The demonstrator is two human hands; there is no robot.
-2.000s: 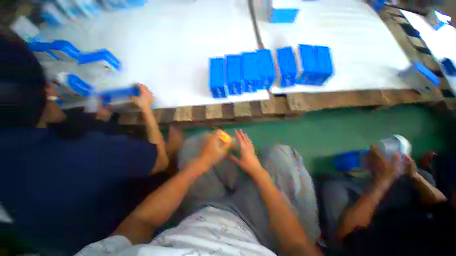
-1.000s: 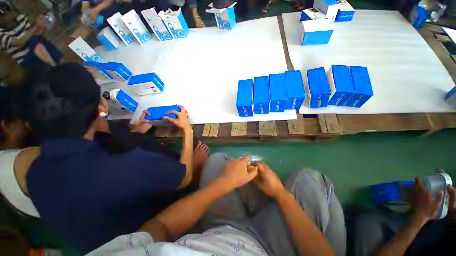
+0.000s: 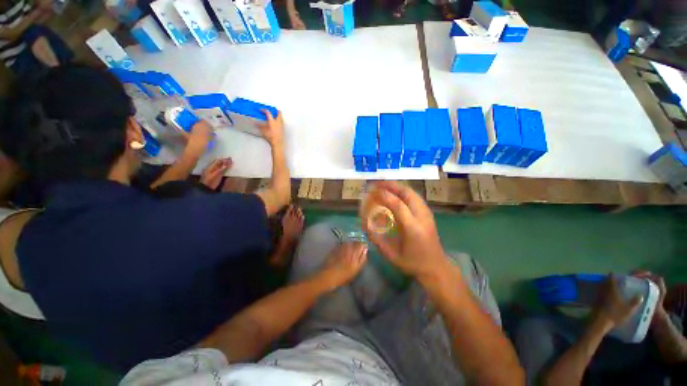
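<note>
My right hand (image 3: 407, 234) is raised above my lap with a small round yellowish ring (image 3: 382, 220) at its fingers. The ring is blurred, and I cannot tell whether it is a cap or a small roll. My left hand (image 3: 348, 264) is lower, over my left thigh, with a small clear glinting piece (image 3: 355, 236) at its fingertips. The hands are apart.
Blue cartons (image 3: 414, 139) stand in a row near the edge of the white-covered pallet table (image 3: 301, 94). A person in dark blue (image 3: 143, 256) handles cartons at my left. Another person's hands (image 3: 621, 298) hold a pale unit at right. Green floor (image 3: 512, 241) shows between.
My hands have moved apart. My right hand has risen with the ring, while my left hand stays low with the clear piece. The person at left has moved a blue carton onto the table.
</note>
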